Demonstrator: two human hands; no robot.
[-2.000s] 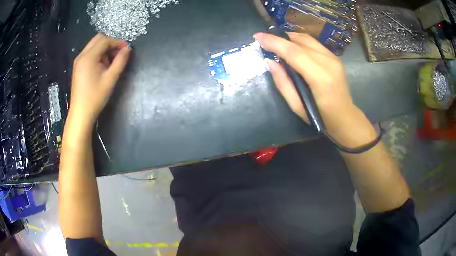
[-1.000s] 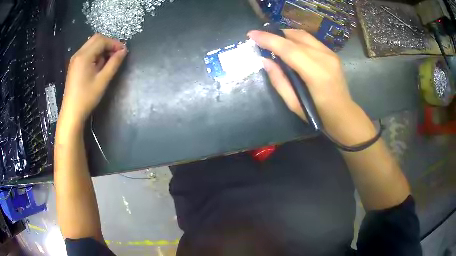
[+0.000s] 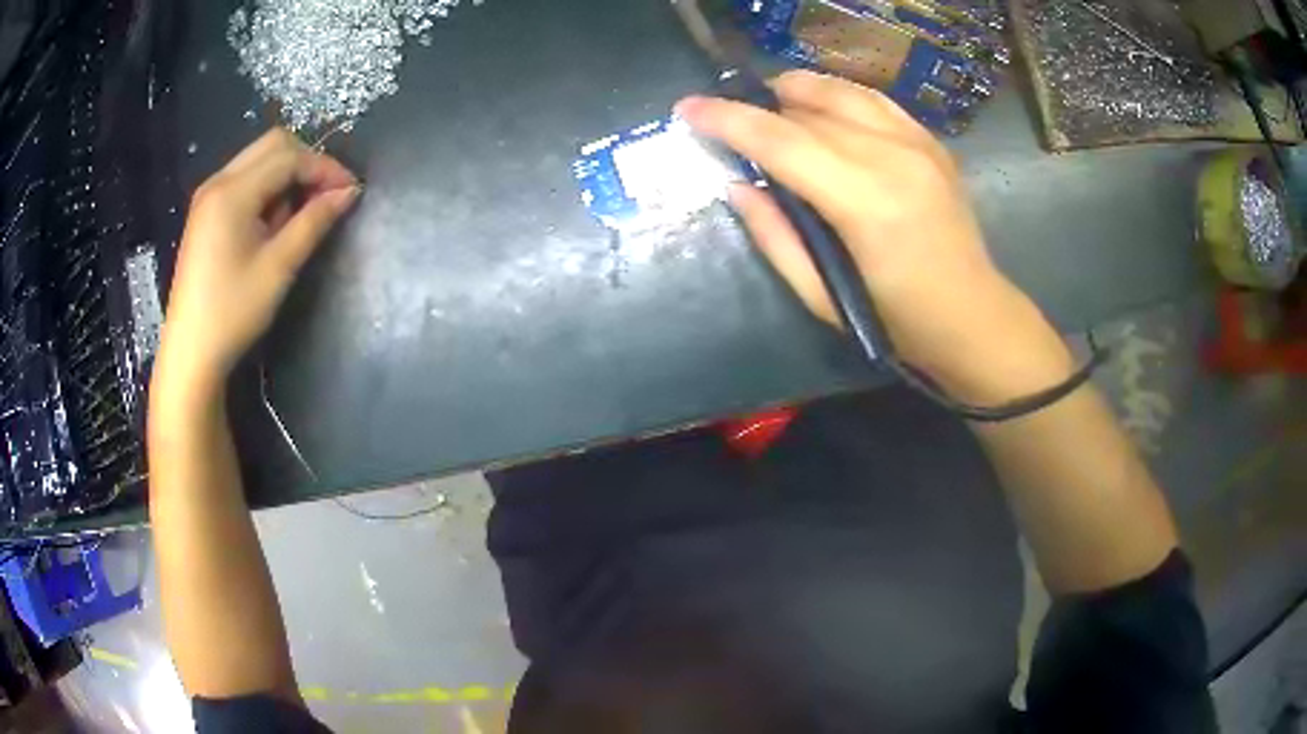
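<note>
My right hand (image 3: 860, 201) holds the black soldering iron (image 3: 831, 265) like a pen, its cord looped over my wrist. My right thumb and forefinger are at the right end of a blue circuit board (image 3: 602, 187) with a glaring white middle, lying over the dark bench. The iron's tip cannot be made out clearly. My left hand (image 3: 265, 215) is pinched shut below the pile of small clear components (image 3: 323, 58). A thin solder wire (image 3: 287, 430) trails from under it toward the bench edge. Any tiny component in its fingertips is too small to tell.
Stacked blue boards (image 3: 939, 86) lie at the upper right, beside a shallow tray of metallic bits (image 3: 1118, 72). A round yellow-rimmed spool or pot (image 3: 1244, 222) is at the right edge. Black ribbed racks (image 3: 65, 287) stand at the far left.
My left hand has moved down, away from the component pile, its fingertips still pinched. My right hand, the iron and the board have shifted slightly left in view, partly with the camera.
</note>
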